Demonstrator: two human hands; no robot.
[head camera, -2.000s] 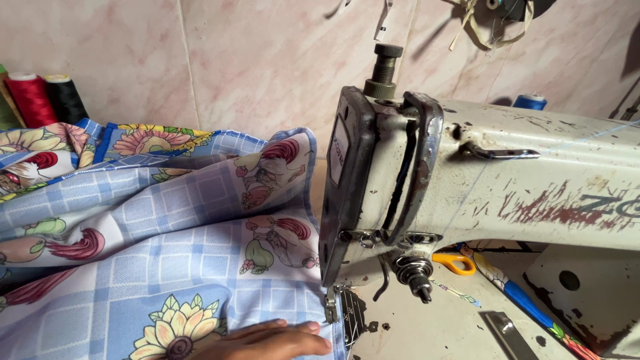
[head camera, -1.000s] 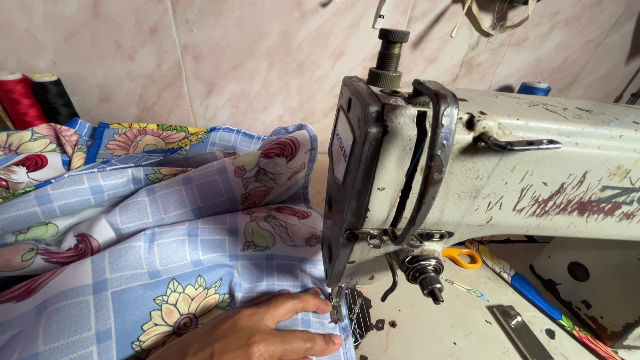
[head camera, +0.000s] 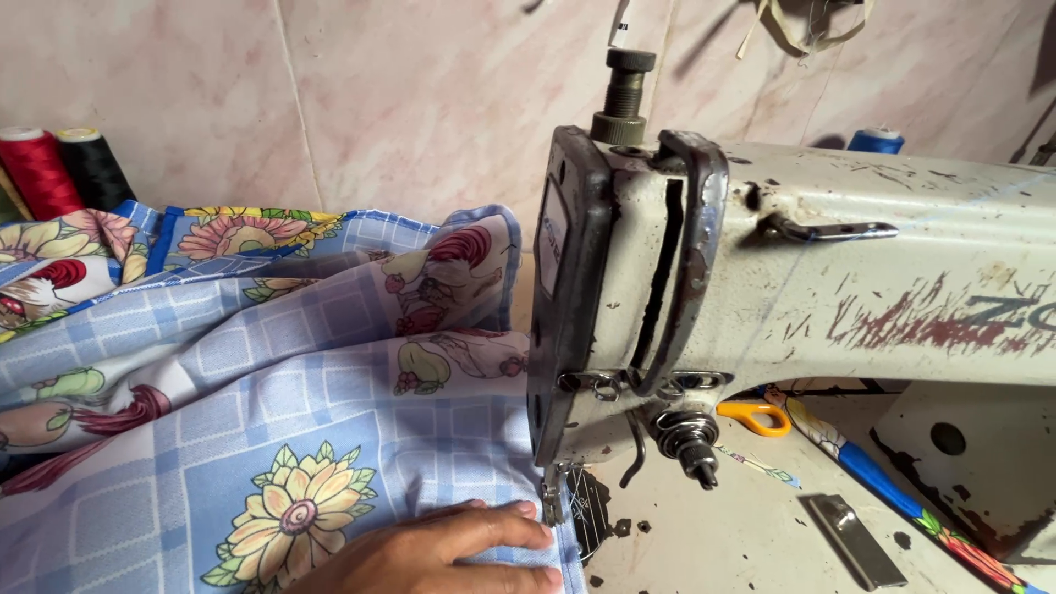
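Note:
A light blue checked cloth printed with sunflowers and roosters lies to the left of an old cream sewing machine. Its bound right edge passes beneath the presser foot. One hand, seemingly my left hand, rests flat on the cloth near the bottom of the view, fingers apart, fingertips just left of the foot. It presses the fabric without grasping it. Blue thread runs down across the machine's arm. My right hand is out of the frame.
Red and black thread spools stand at the left, by the tiled wall. Behind the machine is a blue spool. Right of the needle area lie an orange scissors handle, a metal plate and a printed cloth strip.
Two seconds ago the hand was lower and farther from the presser foot; its fingers now lie beside it. The view has shifted slightly.

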